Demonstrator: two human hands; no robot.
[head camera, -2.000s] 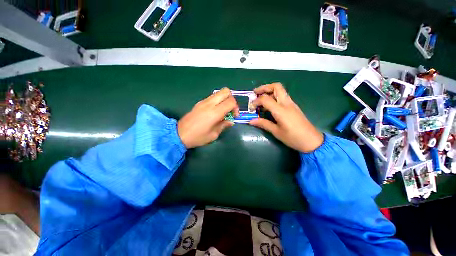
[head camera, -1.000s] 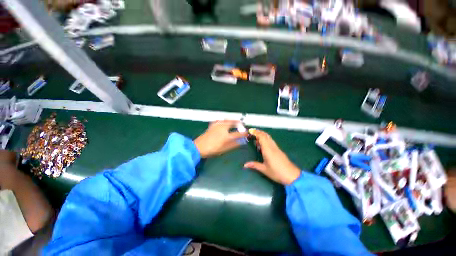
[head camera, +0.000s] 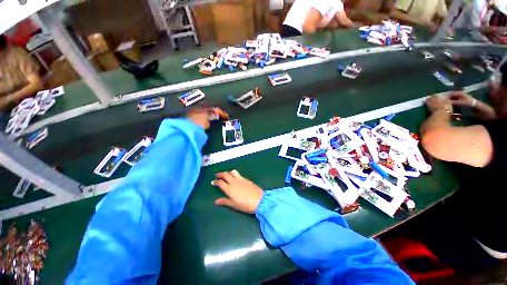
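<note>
My left hand (head camera: 201, 118) reaches over the pale rail to the belt. An orange-brown piece (head camera: 218, 114) shows at its fingertips; whether the hand holds it is unclear. A white unit with a blue cell (head camera: 232, 133) lies on the belt just beyond that hand. My right hand (head camera: 239, 192) is over the dark green bench, on the near side of the rail, fingers apart and empty. A tangled heap of white and blue units (head camera: 356, 161) lies to its right.
The pale rail (head camera: 250, 146) separates bench and belt. More units lie spaced along the belt. A copper-coloured small-parts heap (head camera: 23, 250) is at lower left. A person's arm (head camera: 456, 142) rests at right. Other heaps and people are across the belt.
The view has turned up and right. My left hand has moved away from my right, across the rail to the belt. My right hand stays over the bench, its fingers apart.
</note>
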